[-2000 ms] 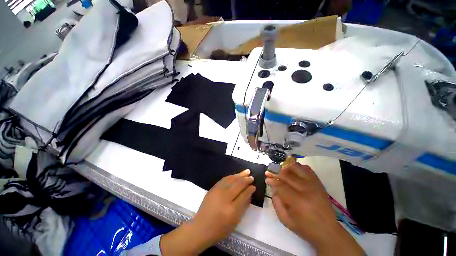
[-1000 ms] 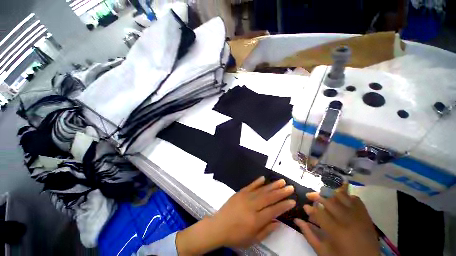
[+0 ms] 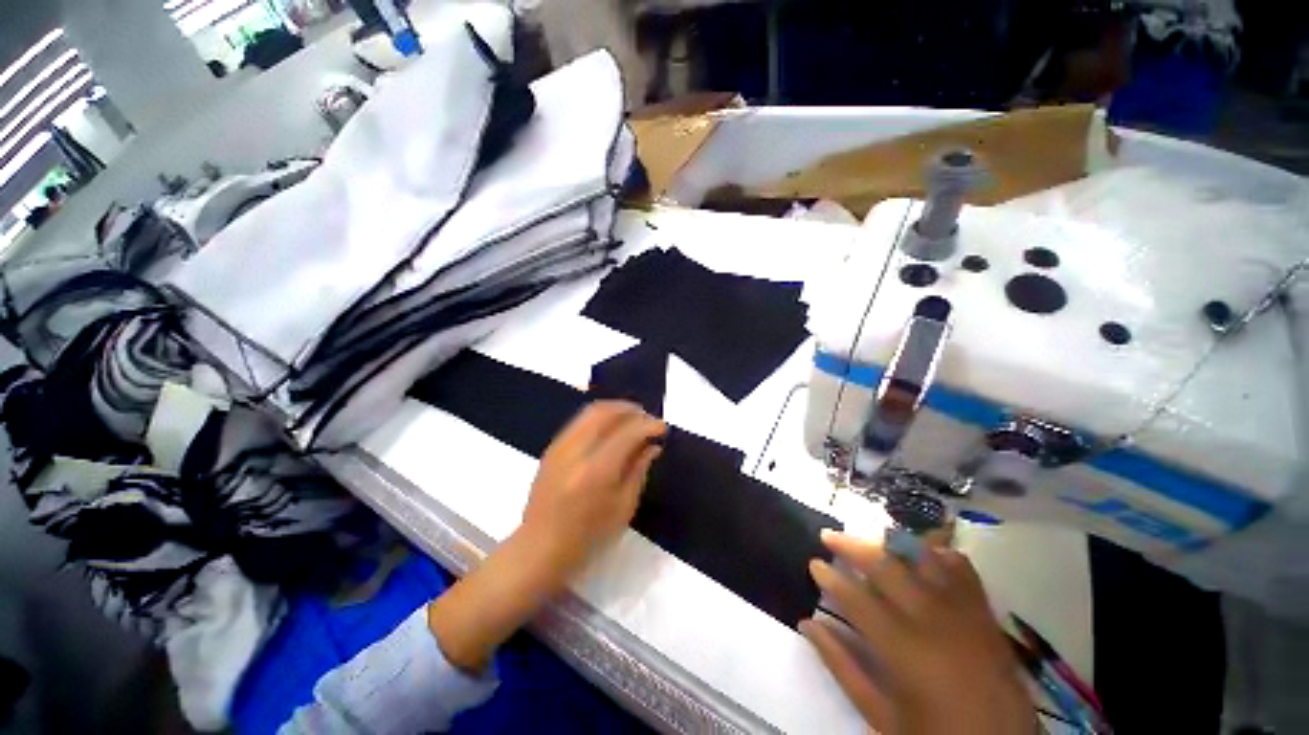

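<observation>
A long black strip (image 3: 503,406) lies across the white table left of the sewing machine (image 3: 1048,330). A short black piece (image 3: 632,376) lies across it. My left hand (image 3: 596,481) is on the strip's middle, its fingertips together at a black piece; whether they pinch it is unclear. My right hand (image 3: 919,625) is slightly blurred, fingers spread at the strip's right end, just in front of the presser foot (image 3: 869,481). A fanned stack of black pieces (image 3: 704,316) lies behind the strip.
Thick white-grey panels with black edges (image 3: 388,230) are piled at left, beside a crumpled black-and-white bundle (image 3: 172,474). Slim-handled tools (image 3: 1055,668) and a black piece (image 3: 1163,632) lie right of my right hand. Brown cardboard (image 3: 933,151) is behind. Blue plastic (image 3: 345,632) is below left.
My left hand has moved left along the strip, away from the needle area, and its fingers have drawn together. My right hand stays near the presser foot. The camera view has shifted.
</observation>
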